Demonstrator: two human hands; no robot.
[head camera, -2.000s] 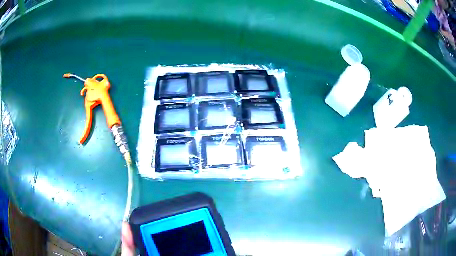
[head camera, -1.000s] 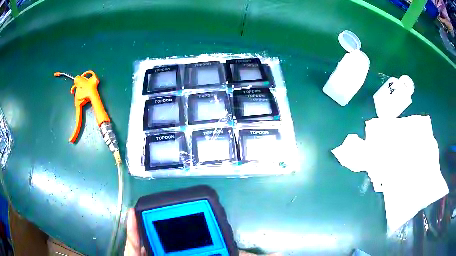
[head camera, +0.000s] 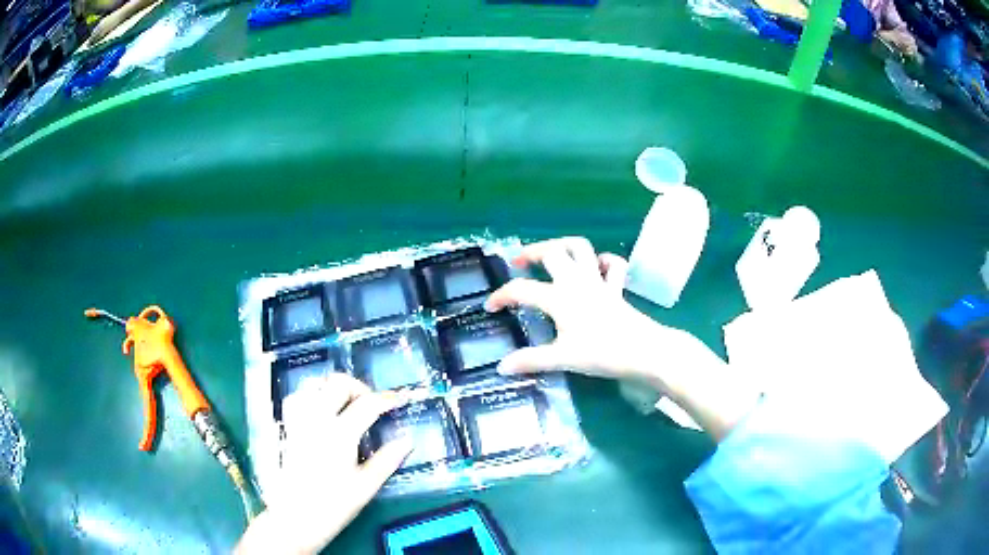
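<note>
The pale, plastic-covered lens tray (head camera: 580, 447) lies on the green bench with black-framed lens panels in three rows. My left hand (head camera: 325, 461) is over its lower left, fingers bent, covering the lower left panel; whether it grips anything I cannot tell. My right hand (head camera: 580, 314) reaches over the right side, fingertips at the middle right panel (head camera: 480, 345); a grip is not clear. The battery tester (head camera: 442, 533), blue-faced with a black rim, lies below the tray, cut off by the bottom edge, with neither hand on it.
An orange air blow gun (head camera: 163, 363) with its hose lies left of the tray. To the right are an open white bottle (head camera: 669, 244), a second marked bottle (head camera: 778, 260) and white wipes (head camera: 857, 358). Dark units with cables (head camera: 965, 369) lie far right. A green rail (head camera: 466, 46) crosses behind.
The tester has left my hands and lies at the bottom edge. Both my hands have come onto the tray. The view has tilted up, showing more beyond the rail.
</note>
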